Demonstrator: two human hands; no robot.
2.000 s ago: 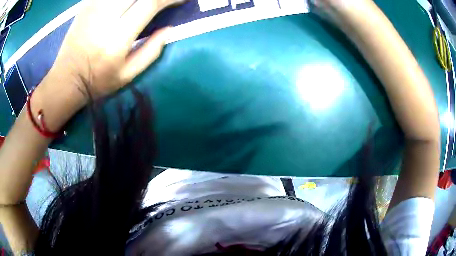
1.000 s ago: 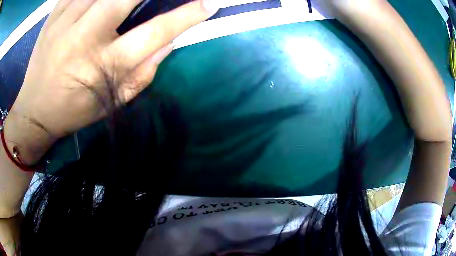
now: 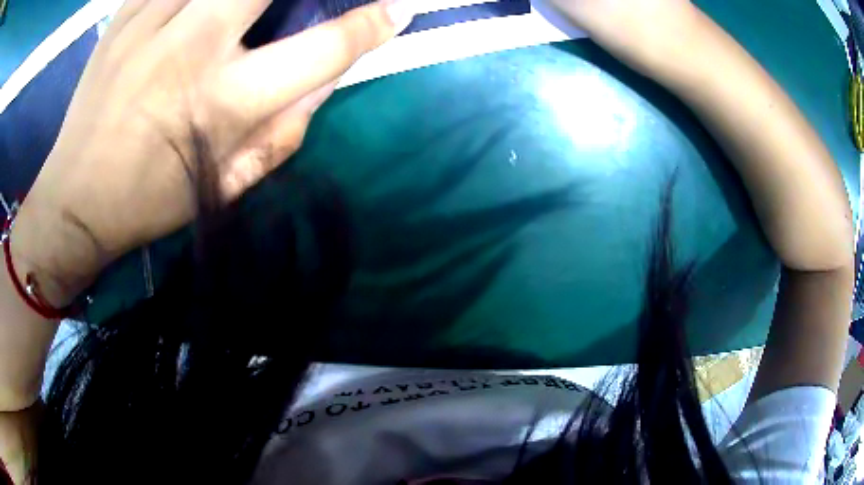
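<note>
My left hand (image 3: 189,128) lies over the dark strip (image 3: 43,109) and its white-edged backing sheet (image 3: 455,44) at the upper left. Its thumb reaches right along the strip. The other fingers run out at the top edge, so whether they hold anything is hidden. The strip shows again beyond the thumb tip and through the gap beside the thumb. My right forearm comes in from the right and reaches the top edge near the sheet. My right hand is cut off above the picture.
The glossy green tabletop (image 3: 455,256) reflects a bright light. Dark hair hangs over its near edge. Yellow scissor-like loops (image 3: 857,114) show at the right rim. A tan piece (image 3: 722,372), perhaps cardboard, lies below the table edge at the lower right.
Since two seconds ago the view has shifted closer to my left hand, and the white pieces at the top have left view. In the last second my right forearm has moved slightly left.
</note>
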